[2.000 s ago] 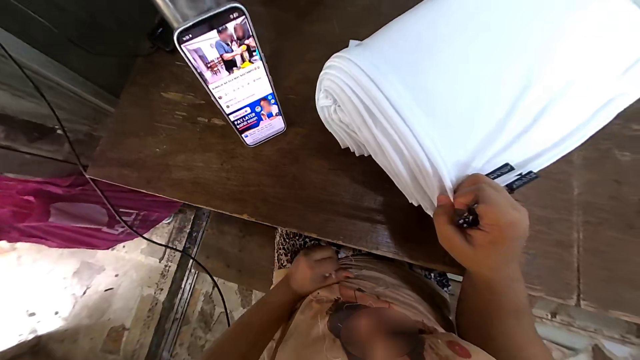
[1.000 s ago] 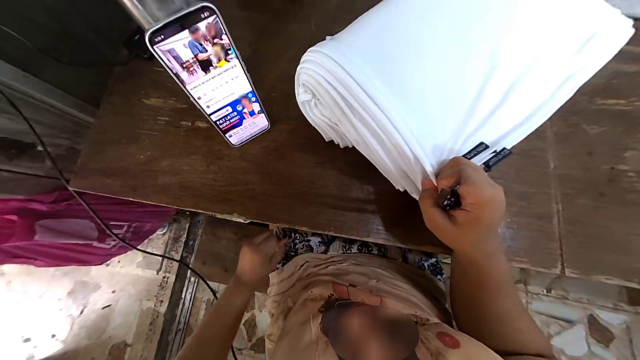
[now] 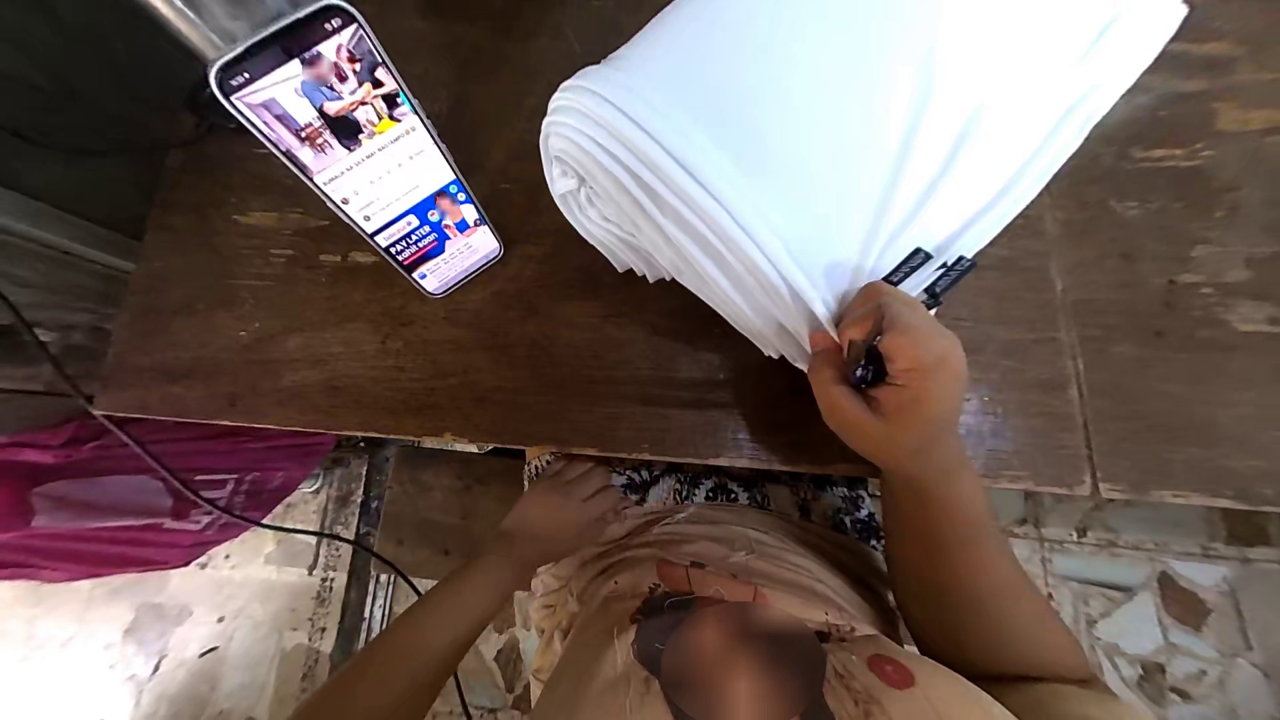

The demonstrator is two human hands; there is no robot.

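A thick stack of white fabric (image 3: 760, 130), folded over in many layers, lies on the brown wooden table (image 3: 400, 370). My right hand (image 3: 890, 380) pinches the stack's near corner between thumb and fingers. A small dark object (image 3: 866, 365) shows inside that hand; its kind is unclear. Just beyond the fingers, black labels (image 3: 907, 267) with writing stick out from the fabric edge. My left hand (image 3: 570, 505) is low at the table's front edge, over my lap, somewhat blurred, with the fingers loosely spread and nothing seen in it.
A lit smartphone (image 3: 365, 150) stands propped at a metal post (image 3: 190, 20) on the table's left part. A black cable (image 3: 250, 520) hangs across the left side, over a magenta cloth (image 3: 130, 500) beside the table. Below is a floor of broken tile pieces (image 3: 1150, 610).
My left hand has moved, first away from my shirt to the left, then back right near the table edge. My right hand keeps its pinch on the fabric corner.
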